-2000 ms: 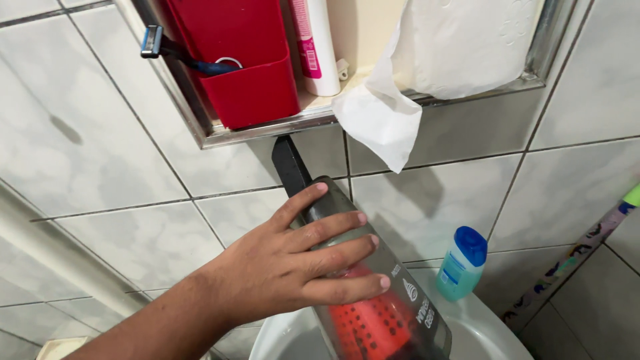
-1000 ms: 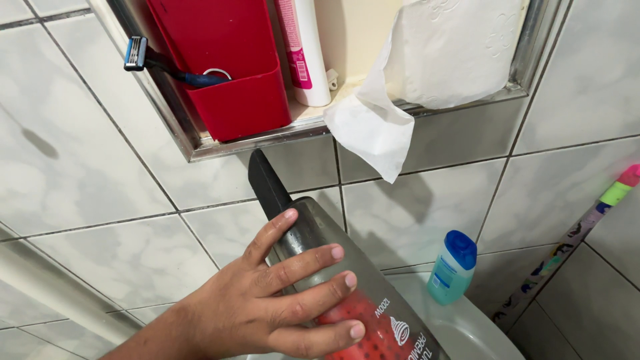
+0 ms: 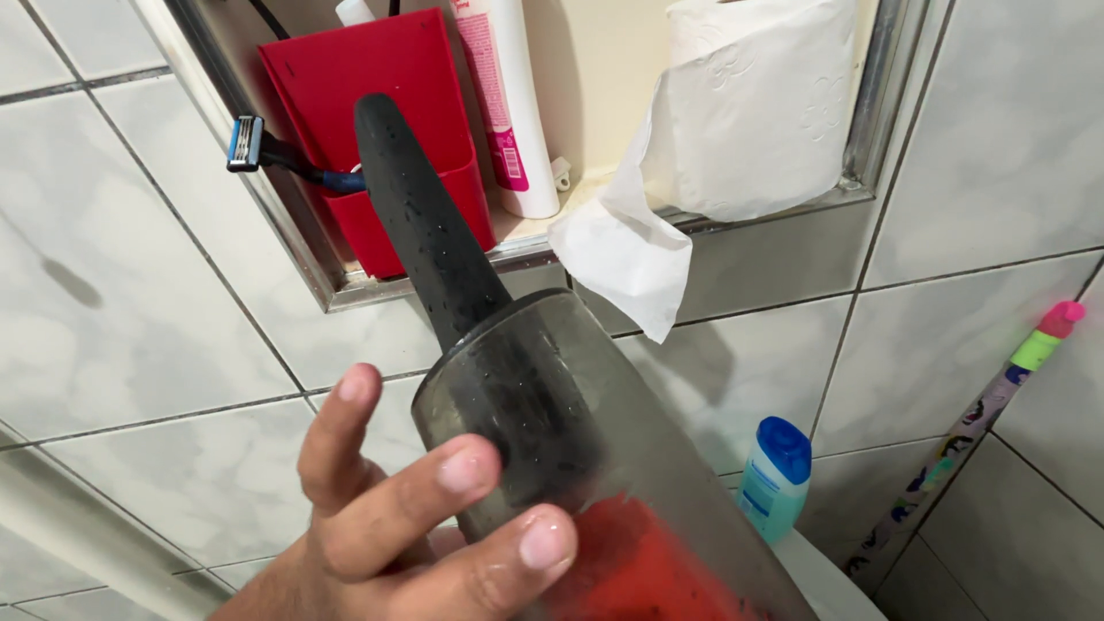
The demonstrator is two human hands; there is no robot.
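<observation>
A handheld vacuum cleaner's clear grey dust canister (image 3: 664,448), with a black nozzle (image 3: 423,216) and a red part inside, tilts up to the left; water drops dot the nozzle. My left hand (image 3: 431,526) comes from the lower left, at the canister's left side. Two of its fingers lie over the canister, while the uppermost finger is raised off it. The thumb and the canister's lower end cannot be made out. My right hand is out of view. The nozzle tip overlaps a red plastic holder (image 3: 371,78) in the view; whether they touch is unclear.
A metal-framed wall niche (image 3: 379,289) holds the red holder with a razor (image 3: 250,145), a white-and-pink bottle (image 3: 509,112) and a toilet paper roll (image 3: 759,112). A blue-capped bottle (image 3: 776,483) stands on the white basin (image 3: 824,578). A patterned pole (image 3: 957,448) leans at right.
The canister and nozzle have risen, and the nozzle now overlaps the red holder. My left hand's fingers, earlier spread across the canister, are more bent and nearer its left side.
</observation>
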